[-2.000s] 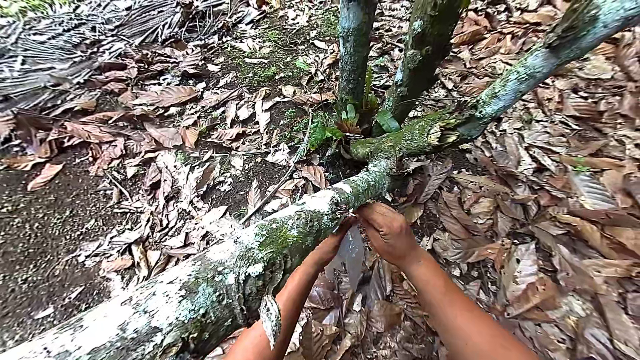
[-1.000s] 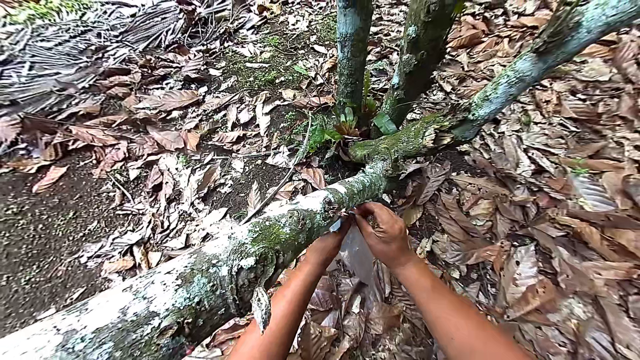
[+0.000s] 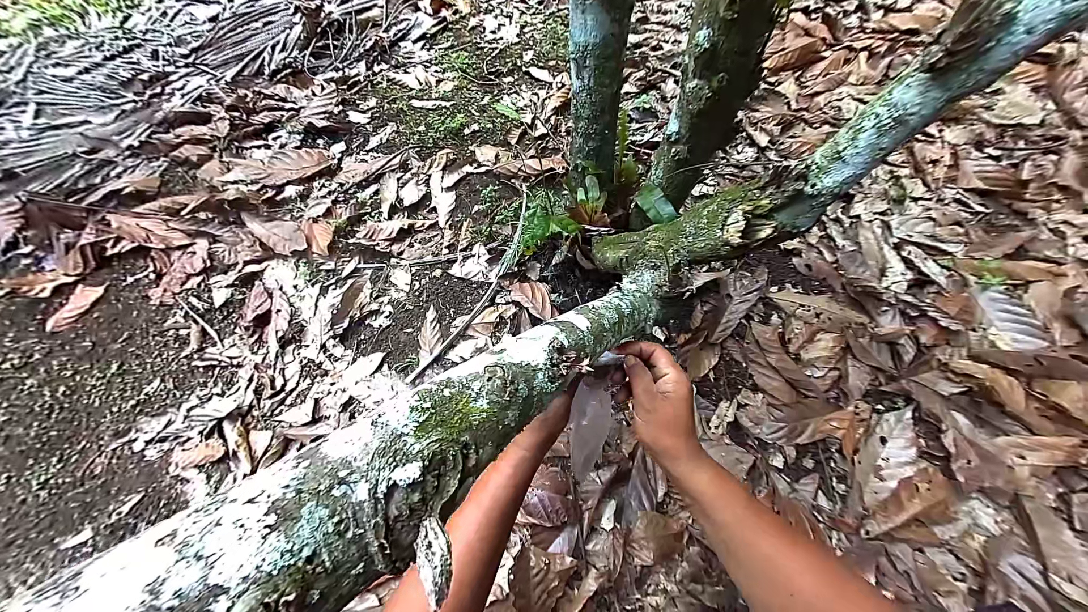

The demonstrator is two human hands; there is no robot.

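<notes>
A lichen-covered tree trunk leans from the lower left to the fork at the centre. Against its right side, my right hand pinches the edge of a translucent plastic bag or sheet between thumb and fingers. The plastic hangs down between my forearms. My left hand reaches to the underside of the trunk beside the plastic; its fingers are mostly hidden, so its hold cannot be made out. A small reddish growth sits on the bark just above the hands.
Upright stems and a thick slanting branch rise beyond the fork, with small green plants at their base. A thin stick lies left of the trunk. Dry leaves cover the ground; dried fronds lie at upper left.
The fingers of my right hand have shifted at the top of the plastic, beside the trunk. The plastic hangs in a different shape, and less of my left hand shows.
</notes>
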